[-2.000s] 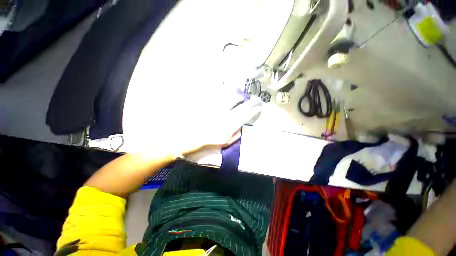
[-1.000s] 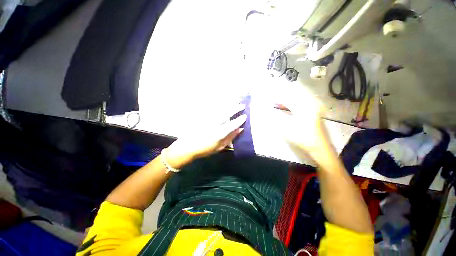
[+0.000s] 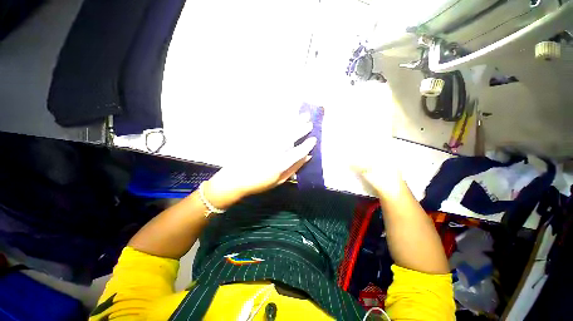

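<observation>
A narrow navy-purple strip (image 3: pixel 311 164) runs over the table's front edge, its far part lost in glare. My left hand (image 3: pixel 267 168) lies at the strip's left side, fingertips against it. My right hand (image 3: pixel 371 150) is on the right of the strip, mostly washed out by glare; its fingers cannot be made out. The sewing machine's metal parts (image 3: pixel 433 53) show at the upper right. The needle area is hidden by glare.
Dark cut bands (image 3: pixel 88 69) lie at the left. Black-handled scissors (image 3: pixel 453 100) and yellow snips (image 3: pixel 463 128) lie right of the machine parts. Navy and white scraps (image 3: pixel 496 188) are at the right edge. A red basket (image 3: pixel 357 241) and blue basket (image 3: pixel 157 185) are below.
My right hand has come in from the lower right to the strip's right side. My left hand has drawn back from the machine parts to the strip. The view has shifted.
</observation>
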